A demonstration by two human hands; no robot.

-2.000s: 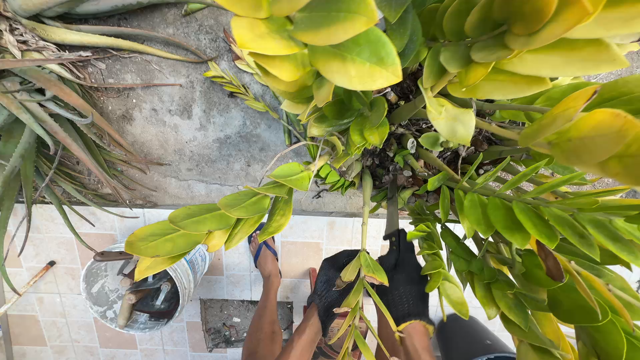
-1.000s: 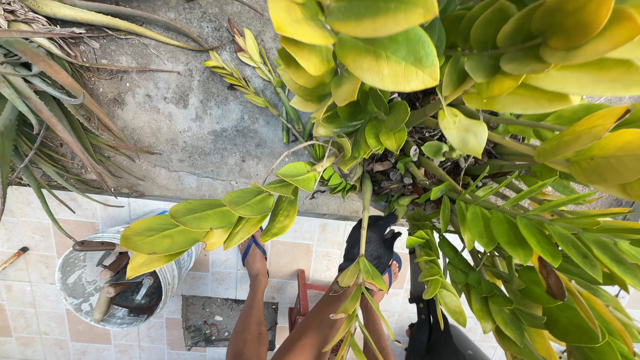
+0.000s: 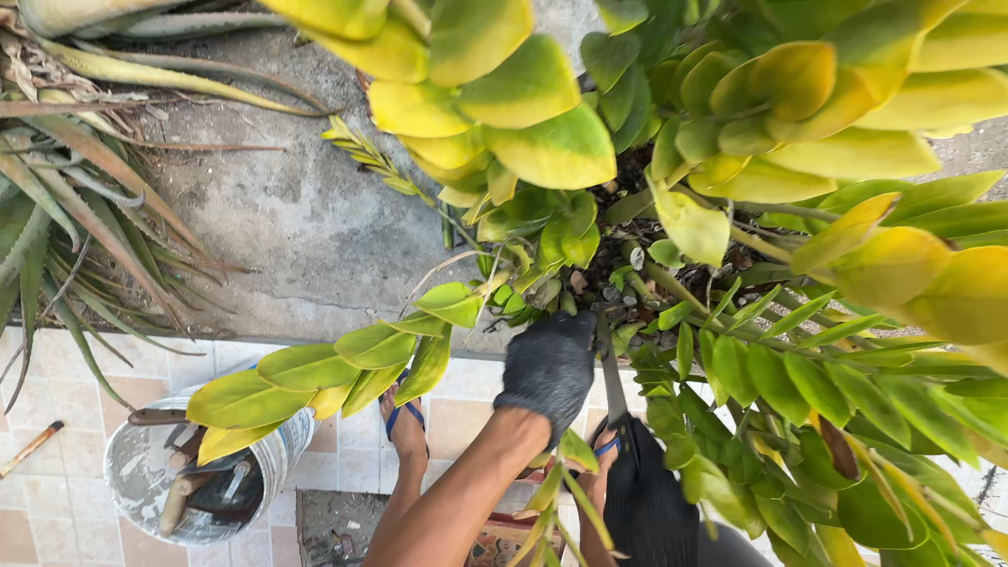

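My left hand (image 3: pixel 551 366), in a black knit glove, is closed at the base of the ZZ plant (image 3: pixel 543 236), its fingers around what looks like a stem. Just right of it, my right hand (image 3: pixel 642 480), also black-gloved, grips a knife (image 3: pixel 610 366) by its dark handle. The blade points up into the soil and cut stem stubs, close beside the left fingers. A long stem with green-yellow leaves (image 3: pixel 376 346) leans out to the left. Another leafy stem (image 3: pixel 551 504) hangs in front of my forearms, its upper end hidden by the left hand.
A paint-smeared white bucket (image 3: pixel 287 445) with trowels and other hand tools stands on the tiled floor at lower left. An aloe plant (image 3: pixel 87 189) grows at the left of the concrete ledge (image 3: pixel 291 197). My sandaled feet and a patterned low seat (image 3: pixel 512 543) are below.
My left hand has moved up to the plant's base. The knife blade, out of sight one second ago, shows again in my right hand. The long upright stem between the hands has dropped lower.
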